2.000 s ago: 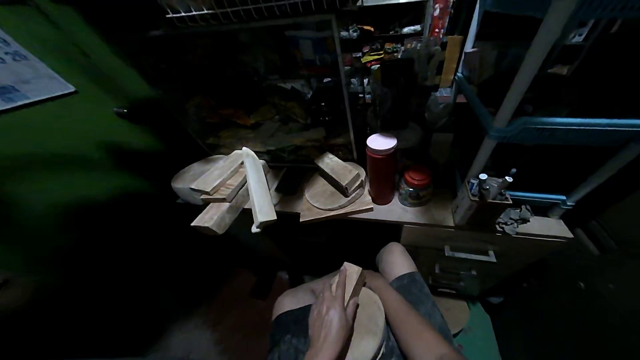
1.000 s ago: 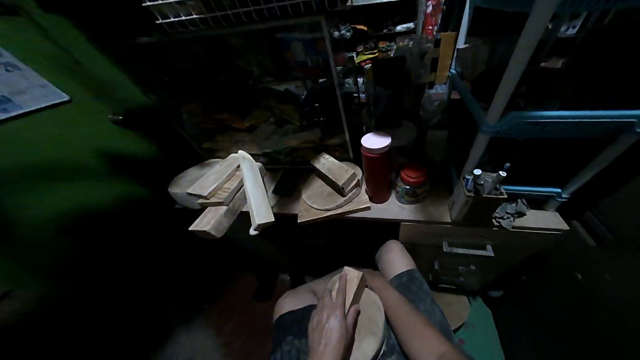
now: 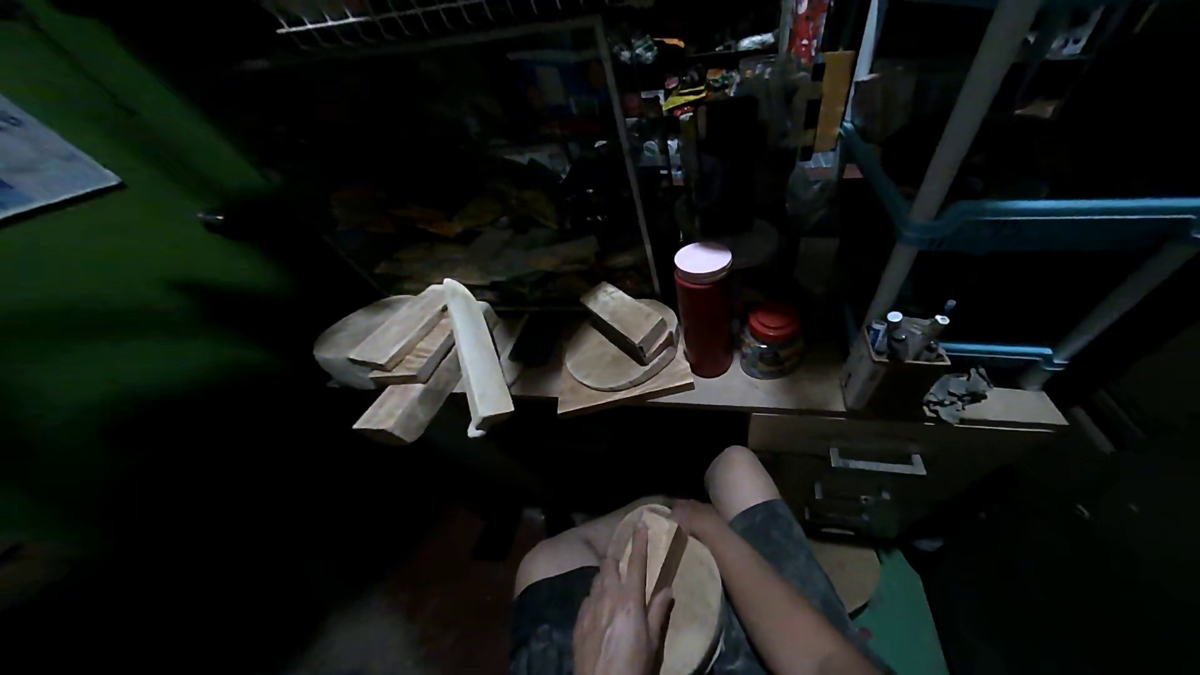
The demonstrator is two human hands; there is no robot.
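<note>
My left hand (image 3: pixel 621 609) lies over a wooden block (image 3: pixel 667 553), its fingers stretched along the top and the thumb at the side. The block rests on a round wooden disc (image 3: pixel 696 600) in my lap, between my thighs. My right hand (image 3: pixel 692 517) reaches to the far edge of the disc, beside the block's far end; its fingers are mostly hidden, so its hold is unclear. On the desk ahead, another wooden block (image 3: pixel 623 317) sits on a round board (image 3: pixel 605 361), which lies on a square wooden board (image 3: pixel 626 398).
Several wood pieces (image 3: pixel 403 403) are stacked at the desk's left, one long pale strip (image 3: pixel 478 361) across them. A red canister (image 3: pixel 705 319), a red-lidded jar (image 3: pixel 772 342) and a box of pens or bottles (image 3: pixel 867 380) stand rightward. Drawers (image 3: pixel 877 461) are below.
The block under my left hand has shifted over the disc, and more of the disc's far edge shows beyond it. The things on the desk have stayed put.
</note>
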